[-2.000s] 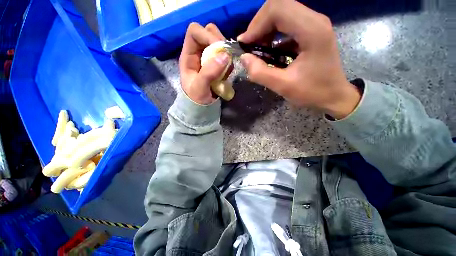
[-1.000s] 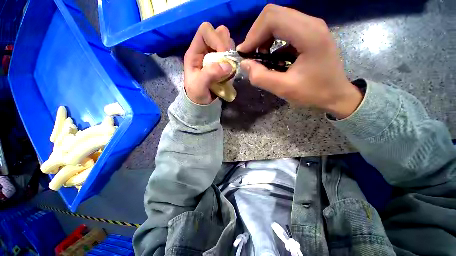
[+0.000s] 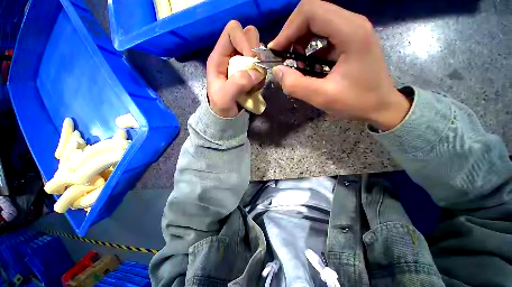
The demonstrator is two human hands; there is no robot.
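My left hand [image 3: 231, 78] is closed around a pale banana piece [image 3: 254, 102], held above the speckled worktop. Its blunt whitish end shows at the top of the fist, and its other end sticks out below. My right hand [image 3: 342, 73] grips a small trimming knife or snips [image 3: 270, 58] between thumb and forefinger. The silver tip is at the upper end of the piece; whether it touches cannot be told. The dark handle is partly hidden in the fingers.
A blue side tray [image 3: 84, 61] slants at the left with a loose heap of banana pieces [image 3: 92, 162]. A blue front tray [image 3: 163, 35] at the far side holds more pieces. The grey worktop [image 3: 331, 154] lies below my hands. Yellow-black floor tape [image 3: 101, 241] is at lower left.
My right hand dipped slightly and came back up, and the tool's silver tip shows more now. My left hand has moved slightly right, still holding the piece.
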